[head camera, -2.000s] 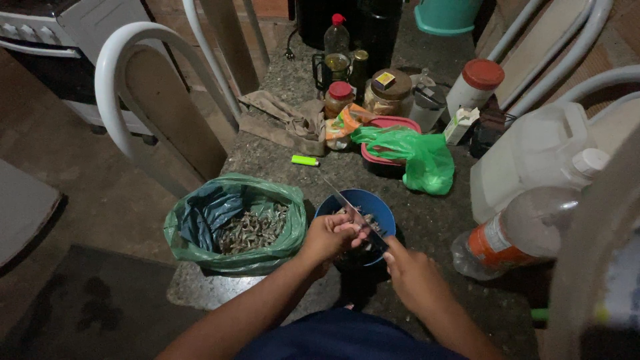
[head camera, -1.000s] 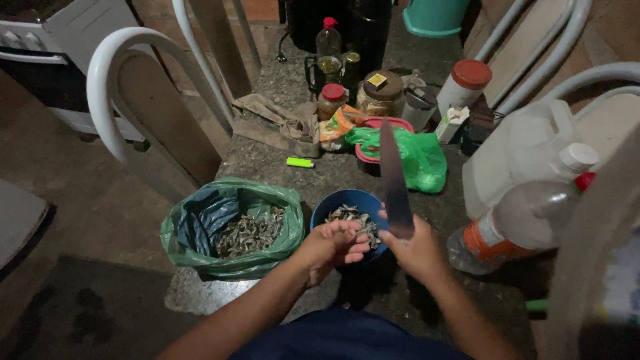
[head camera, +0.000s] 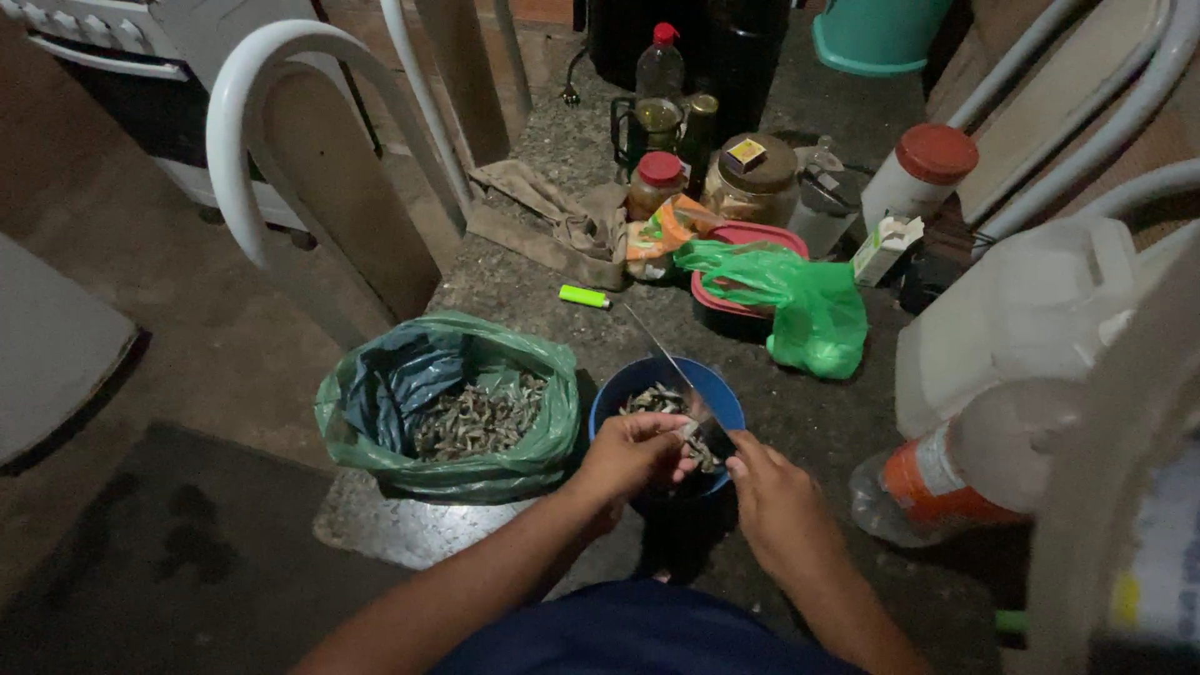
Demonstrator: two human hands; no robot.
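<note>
Over a blue bowl point(head camera: 727, 392) my left hand point(head camera: 637, 457) pinches a small pale piece, perhaps a small fish, between thumb and fingers. My right hand point(head camera: 773, 483) grips a knife point(head camera: 667, 354) whose blade slants up and left across the bowl, close to the left fingertips. Small greyish pieces point(head camera: 656, 400), which look like small fish, lie in the bowl. Left of it, an open green plastic bag point(head camera: 553, 450) holds a heap of similar small pieces point(head camera: 478, 422). The handle of the knife is hidden in my right fist.
Beyond the bowl on the stone table point(head camera: 562, 347) lie a lime-green lighter point(head camera: 584, 296), a crumpled cloth point(head camera: 553, 225) and a red-rimmed container point(head camera: 727, 309) under a green plastic bag point(head camera: 816, 319). Several jars stand behind. A plastic jug point(head camera: 1012, 319) and a large bottle point(head camera: 956, 478) flank my right hand.
The knife was upright, away from my left hand, one second ago; its blade is now lowered across the bowl. My left fingers have gone from spread to pinching a small piece.
</note>
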